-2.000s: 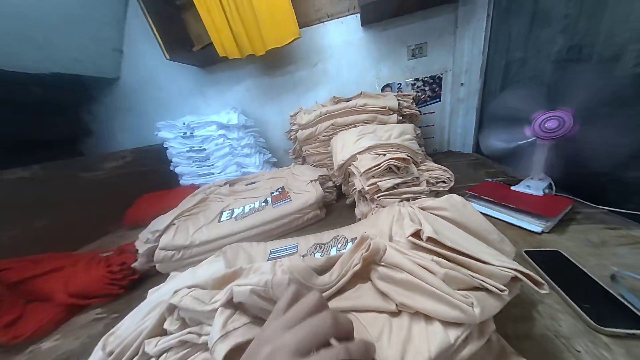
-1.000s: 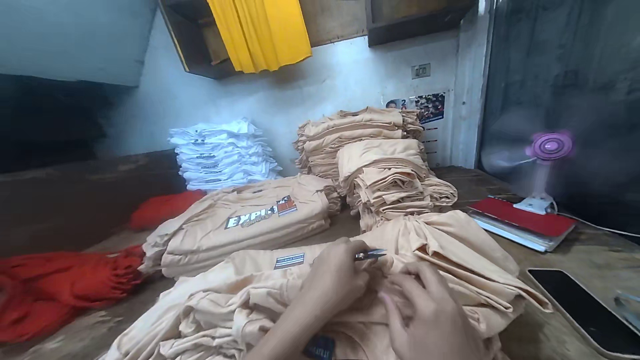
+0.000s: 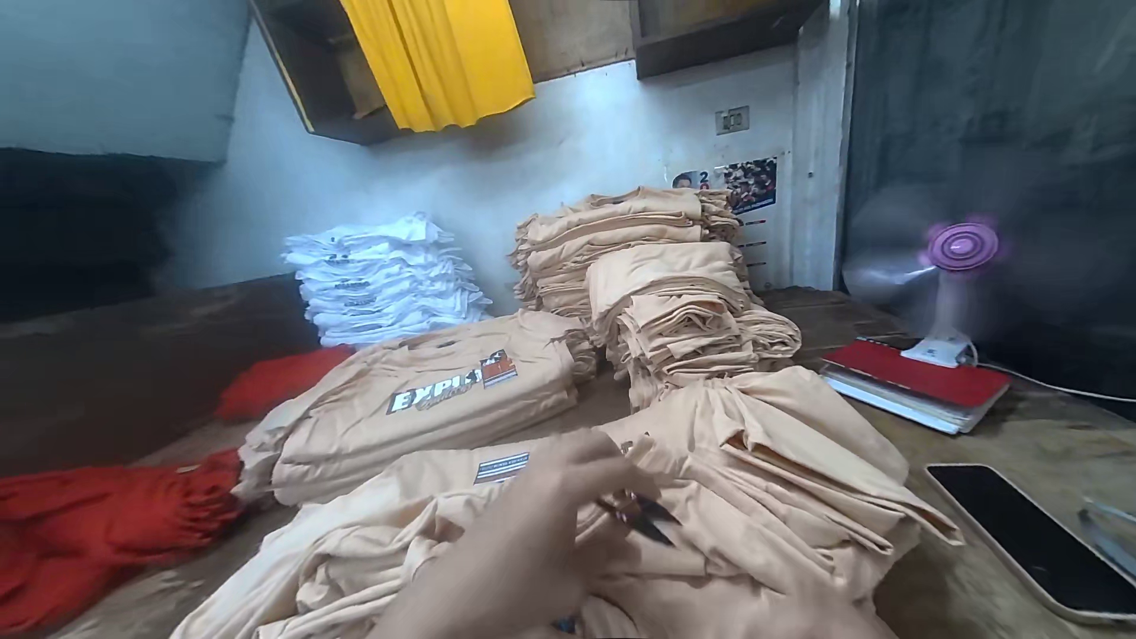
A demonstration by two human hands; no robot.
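My left hand (image 3: pixel 564 501) reaches in from the bottom left, shut on small dark thread snips (image 3: pixel 646 519), whose pointed blades stand apart over a loose beige T-shirt (image 3: pixel 781 470). My right hand (image 3: pixel 803 617) is a blur at the bottom edge, over the beige cloth; its fingers and anything in them cannot be made out. The shirt lies rumpled, with part of its print covered by my left hand. Behind it lies a pile of printed beige T-shirts (image 3: pixel 435 426).
Folded beige shirts (image 3: pixel 621 240) and white shirts (image 3: pixel 382 284) stand stacked at the back. Red cloth (image 3: pixel 106 532) lies left. At right are a phone (image 3: pixel 1021 541), a red folder (image 3: pixel 923 373) on papers, and a small running fan (image 3: pixel 963 247) with a cord. Yellow cloth (image 3: pixel 444 62) hangs above.
My right hand has moved down to the bottom edge, away from my left hand. The snips show in my left hand one second ago and now; at two seconds they are not visible.
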